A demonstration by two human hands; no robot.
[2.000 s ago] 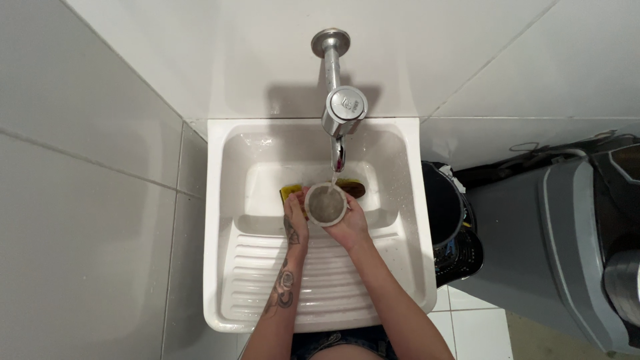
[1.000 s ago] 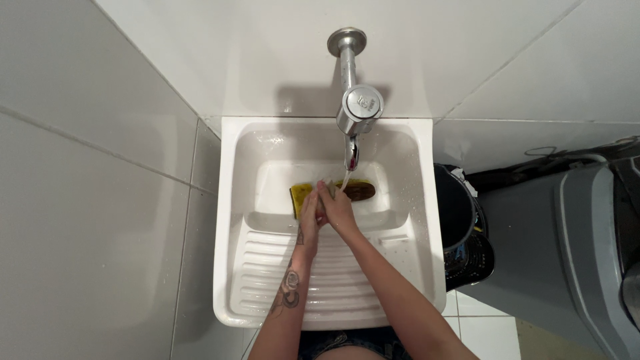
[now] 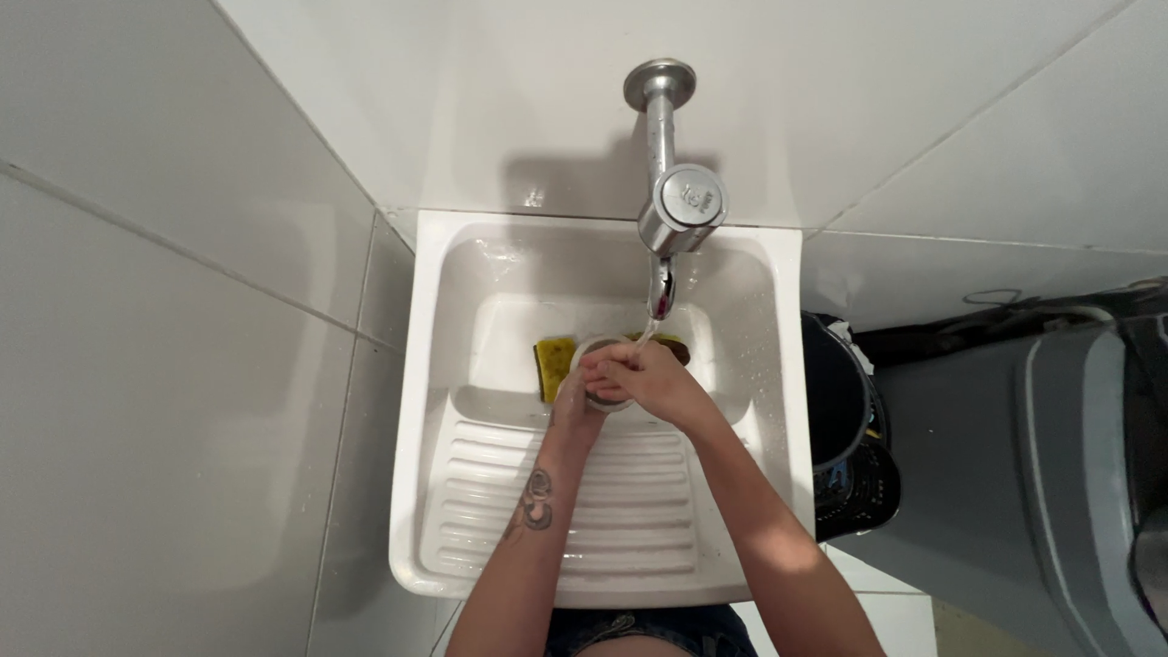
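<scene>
My left hand (image 3: 577, 401) holds a round, shallow, light-rimmed container (image 3: 620, 404) from its left side, over the basin of a white laundry sink (image 3: 794, 365). Fingers of my right hand (image 3: 643, 374) lie over the container's opening and cover much of its inside. A thin stream of water runs from the chrome faucet (image 3: 664, 290) onto my right hand. A yellow sponge (image 3: 555, 365) lies in the basin left of the container. Behind my right hand is a brown oval thing (image 3: 677, 349) with a yellow-green edge, partly hidden.
The ribbed washboard (image 3: 630, 511) slopes down at the sink's near side. White tiled walls stand behind and to the left. Right of the sink are a black bucket (image 3: 832, 392), a black perforated basket (image 3: 858, 493) and a large grey appliance or bin (image 3: 958, 456).
Two seconds ago both hands held the container at its sides with its opening uncovered. Now my right hand's fingers are over the opening, and my left hand still holds the side.
</scene>
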